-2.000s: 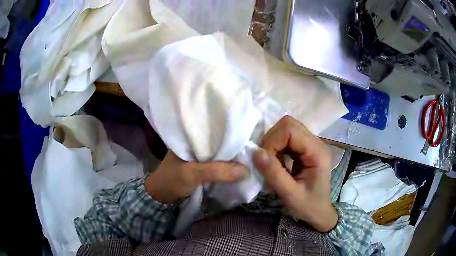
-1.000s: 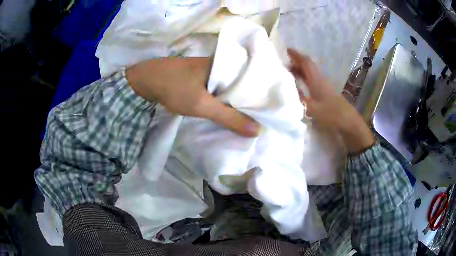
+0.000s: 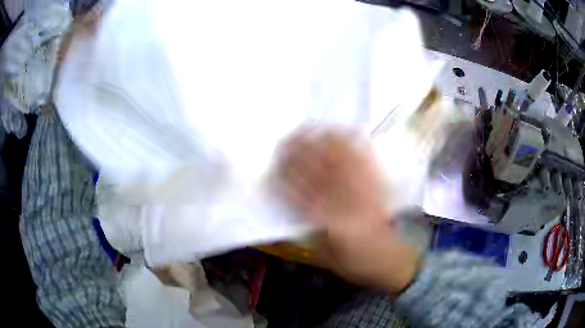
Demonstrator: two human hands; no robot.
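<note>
A large white cloth (image 3: 256,83) fills the upper middle, very bright and blurred, spread out between my hands. My right hand (image 3: 337,186) is strongly blurred at the cloth's lower right part; its fingers cannot be made out. My left hand (image 3: 80,29) is far out at the upper left, small and blurred at the cloth's left edge, partly hidden. Whether either hand grips the cloth does not show. More off-white cloth (image 3: 157,301) hangs below, at the lower left.
The overlock machine (image 3: 516,150) stands at the right, with its shiny bed plate (image 3: 449,195) to its left. A blue plate (image 3: 471,243) and red-handled scissors (image 3: 557,248) lie on the white table (image 3: 539,272). A crumpled white bundle (image 3: 29,64) is at far left.
The bunched white cloth is now spread wide and higher up. My left hand has moved far to the upper left. My right hand now shows lower and further left. The view has shifted.
</note>
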